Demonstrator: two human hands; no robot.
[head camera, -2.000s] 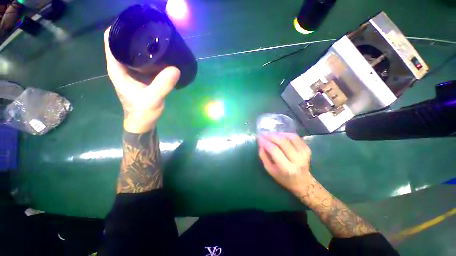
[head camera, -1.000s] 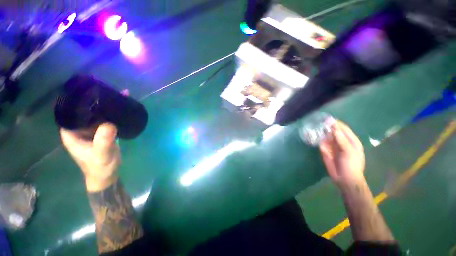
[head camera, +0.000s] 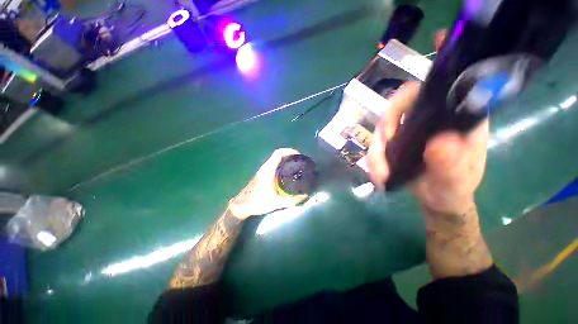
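My left hand (head camera: 269, 186) is wrapped around a black cylindrical unit (head camera: 297, 175) near the middle of the view, its round end facing up. My right hand (head camera: 437, 158) grips the black electric screwdriver (head camera: 437, 101) at the right, with its narrow end pointing down and left. A round sticker with blue shows on the tool. The bit tip cannot be made out. The pale-grey screw feeder (head camera: 367, 95) stands behind my right hand and is partly hidden by hand and tool. The clear plastic part is not distinguishable.
The green belt (head camera: 177, 171) has a pale lengthwise line. A clear bag of small parts (head camera: 45, 221) lies at the left beside a blue bin (head camera: 14, 269). Units with glowing rings (head camera: 233, 35) stand at the back. A thin dark rod (head camera: 314, 105) lies left of the feeder.
My left hand has brought the unit right to the middle, its end now facing up. My right hand, earlier holding the clear part, now grips the screwdriver, which is raised. The view has shifted.
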